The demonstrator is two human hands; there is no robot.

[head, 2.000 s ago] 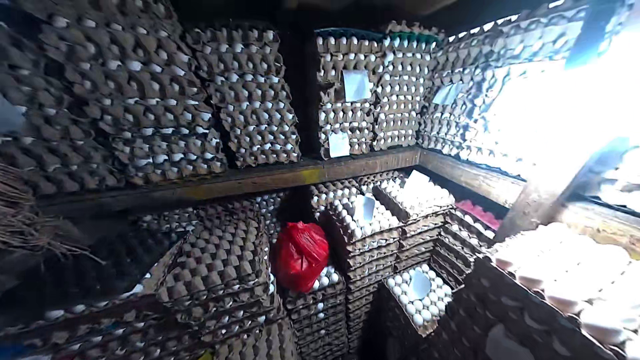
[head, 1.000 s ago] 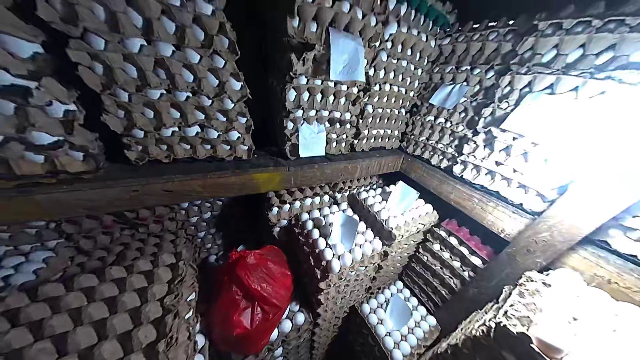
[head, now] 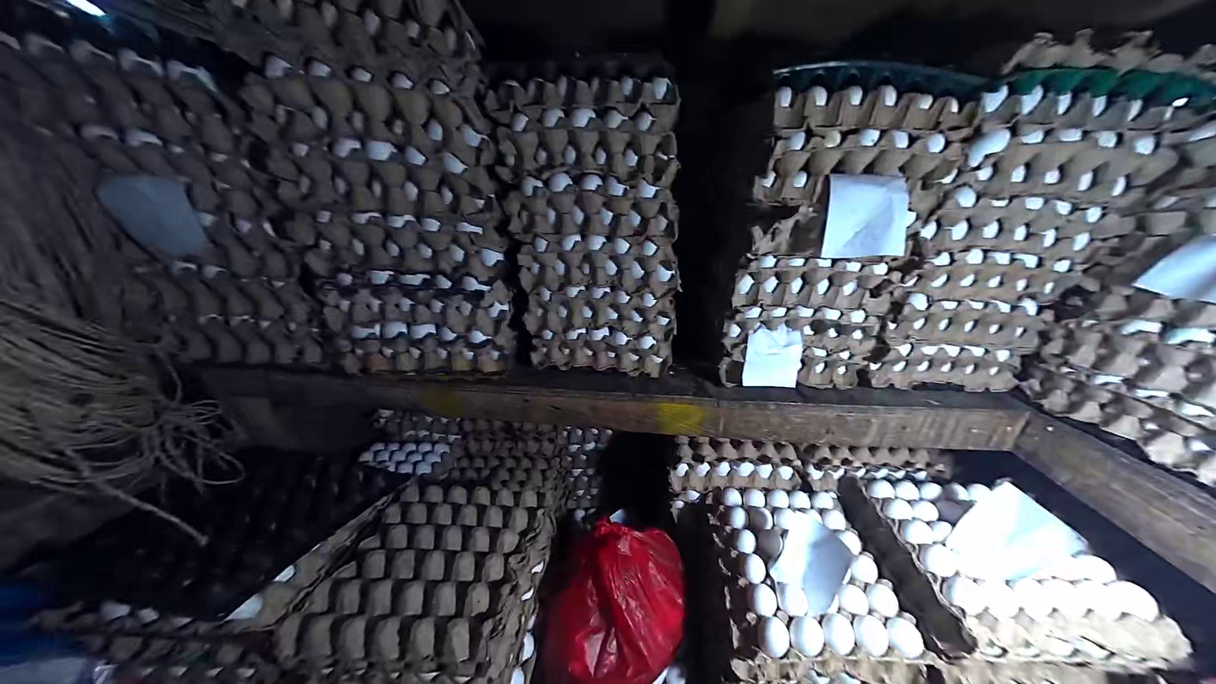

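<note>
Neither my left hand nor my right hand shows in the head view, so what they hold cannot be seen. Stacked cardboard egg trays [head: 598, 228] full of white eggs stand on a wooden shelf beam [head: 836, 418]. Below it, a knotted red plastic bag [head: 617, 603] sits between tray stacks. To its right lie open trays of white eggs [head: 807, 636], with a sheet of white paper [head: 815, 565] on top. Another paper [head: 1015, 532] rests on the eggs farther right. Left of the bag is a stack topped by a grey cardboard egg tray [head: 408, 579].
A bundle of frayed fibre strands [head: 85, 399] hangs at the left. White papers are attached to the upper stacks [head: 864, 217]. A side beam [head: 1130, 494] runs toward the lower right. Dark sheeting or trays [head: 218, 532] lie at the lower left. Something blue shows at the left edge.
The view has swung left, bringing the fibre bundle back in and leaving the bright right side out of frame. No object has plainly moved.
</note>
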